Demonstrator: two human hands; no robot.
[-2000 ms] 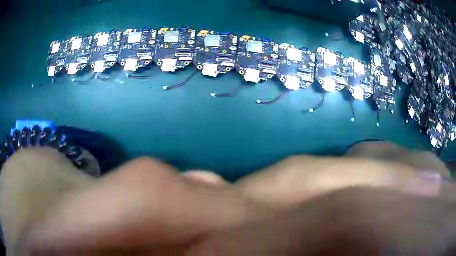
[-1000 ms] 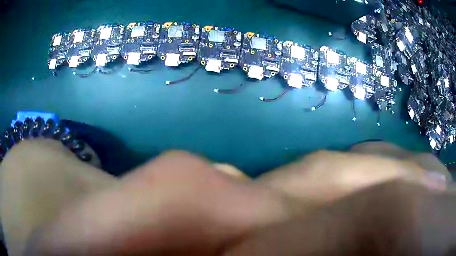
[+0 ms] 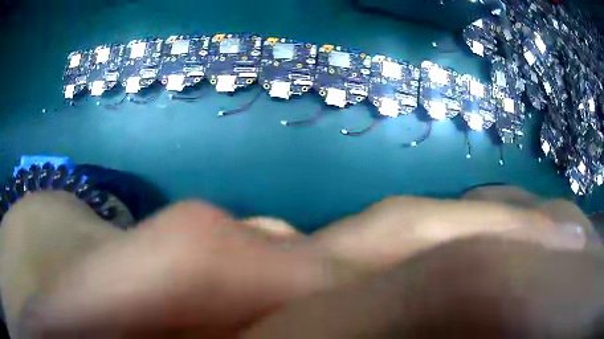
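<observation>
My left hand (image 3: pixel 165 271) is large and blurred across the lower left, cut off by the bottom edge. My right hand (image 3: pixel 450 258) fills the lower right, also blurred and cut off. The two hands meet or overlap near the bottom middle. Their fingertips and anything between them are hidden. Beyond them, a curved row of several black circuit boards (image 3: pixel 288 68) with silver-white square parts lies on the green mat (image 3: pixel 199 149). Thin dark lead wires (image 3: pixel 361 130) with tiny white plugs stick out from under the boards towards me.
A heap of circuit boards (image 3: pixel 569 86) lies at the right, close to the row's right end. A black coiled cord (image 3: pixel 56 180) and a blue band (image 3: pixel 43 161) are at my left wrist. A dark cable (image 3: pixel 397 13) lies at the top.
My hands shifted slightly right and then back left in the picture. The board row moved slightly up and back down in view; its arrangement looks the same.
</observation>
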